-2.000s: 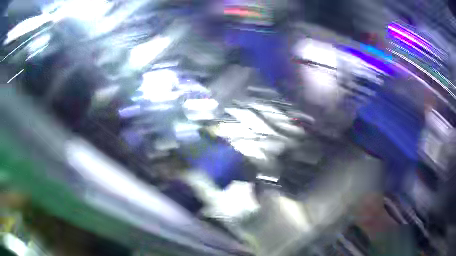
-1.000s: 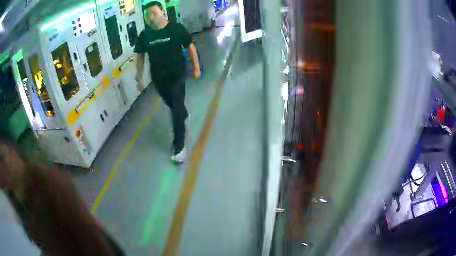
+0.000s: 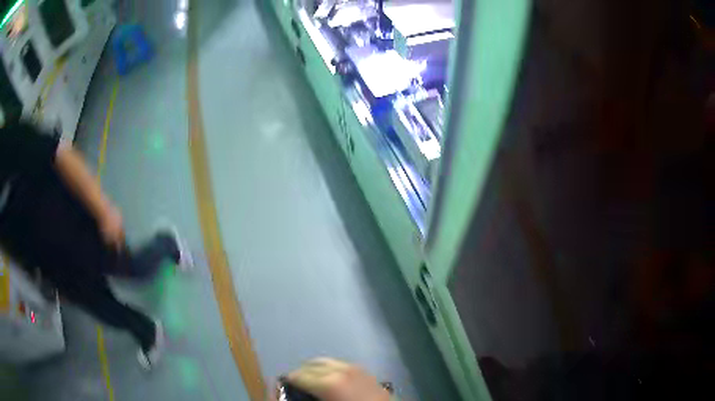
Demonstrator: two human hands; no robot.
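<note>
One hand shows at the bottom edge, cut off by it and blurred; it looks like my left hand. Its fingers are bent over a small dark piece with a bright edge, probably a fixture plate. Another small bright bit shows at the hand's right side. Most of the held piece is hidden by the hand and the picture's edge. My right hand is not in view.
A pale green machine cabinet stands open on the right, with glaring plates and silver rails inside. A dark area fills the far right. A person walks at the left by white machines. A blue stool stands behind.
The view has swung, bringing the open cabinet toward the middle. The person is now nearer and at the left edge. A hand with a dark piece has appeared at the bottom.
</note>
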